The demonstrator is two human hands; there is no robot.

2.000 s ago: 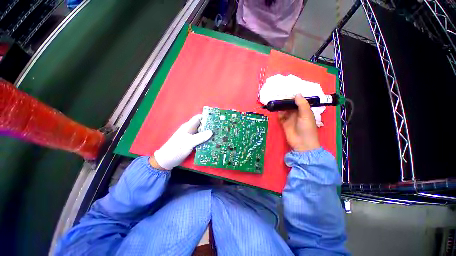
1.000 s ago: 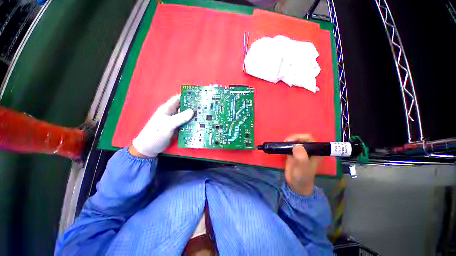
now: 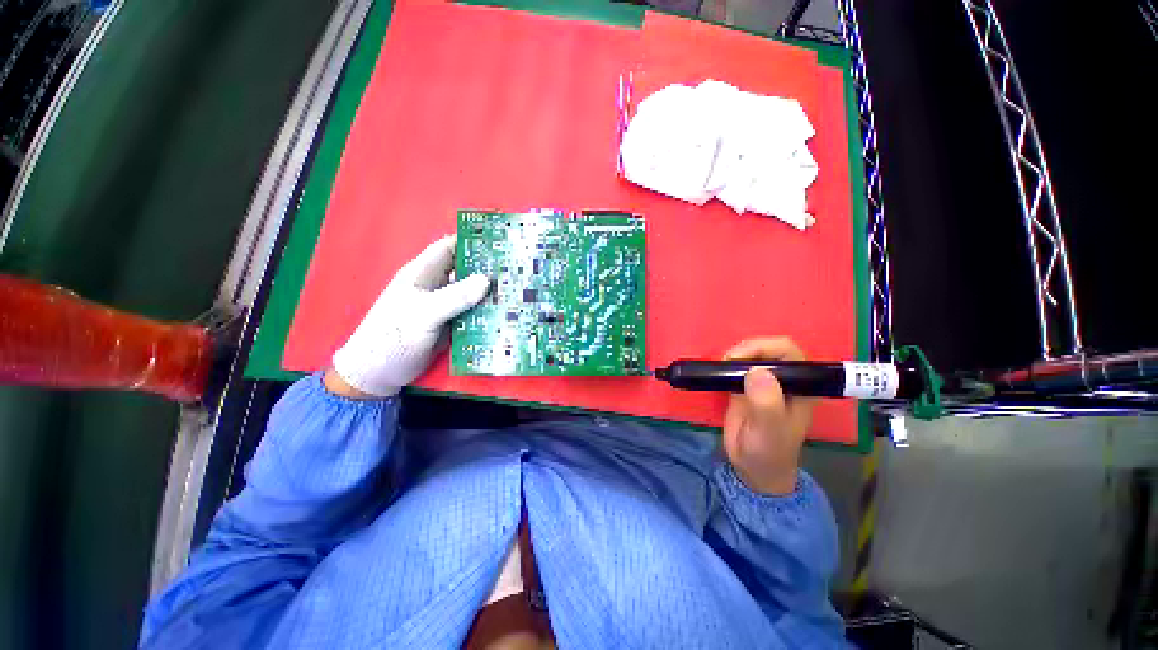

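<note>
A green circuit board (image 3: 549, 295) sits over the red work mat (image 3: 508, 121), near the mat's front edge. My left hand (image 3: 409, 320), in a white glove, grips the board's left edge with the thumb on top; the fingers under or behind the edge are hidden. My bare right hand (image 3: 766, 413) holds a black pen-shaped tool (image 3: 749, 377) level, with its tip pointing left at the board's lower right corner. I cannot tell if the tip touches the board. The tool has a white label and a green rear end.
A crumpled white cloth (image 3: 724, 146) lies at the mat's far right on an orange-red sheet (image 3: 743, 57). A green bench mat (image 3: 273, 337) borders the red one. At left are a metal rail (image 3: 286, 165), a green conveyor (image 3: 165, 191) and a red-wrapped post (image 3: 102, 337). Wire racks (image 3: 1016, 178) stand at right.
Since two seconds ago, the tool tip has moved from beside the cloth to the board's lower right corner, and the view has shifted. Over the last second almost nothing has moved.
</note>
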